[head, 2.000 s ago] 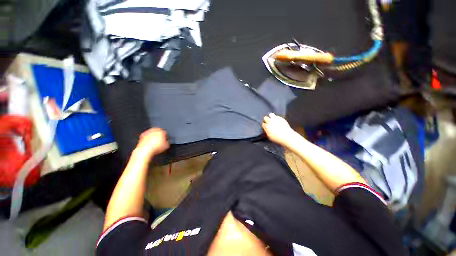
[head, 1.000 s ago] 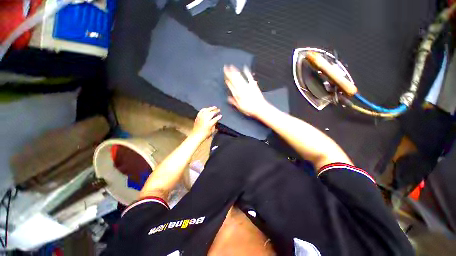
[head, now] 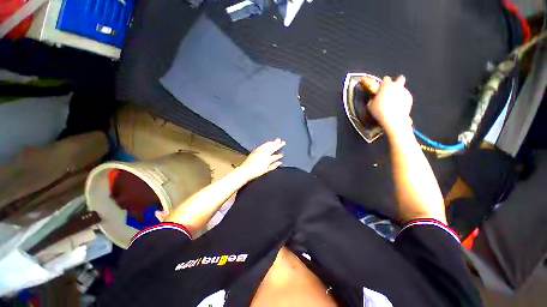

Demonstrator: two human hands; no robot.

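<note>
A dark blue-grey garment panel (head: 240, 90) lies flat on the black ribbed table cover, its lower end near my body. My left hand (head: 264, 159) rests on the panel's lower edge with the fingers a little apart, holding nothing. A steam iron (head: 360, 114) with a pale-rimmed soleplate stands on the cover to the right of the panel, apart from it. My right hand (head: 390, 103) is closed around the iron's handle, which it mostly hides. A small flap of grey cloth shows at the panel's lower right.
A blue hose (head: 441, 144) runs from the iron to a pale wrapped bundle (head: 487, 99) at the right. A cream bucket (head: 159, 174) with red-brown and blue cloth is below the table at left. A blue-topped box (head: 93, 21) is upper left. Grey and white pieces (head: 246, 8) lie at the far edge.
My right hand has left the panel and taken hold of the iron's handle. My left hand has moved slightly right and down onto the panel's edge. The view has shifted slightly.
</note>
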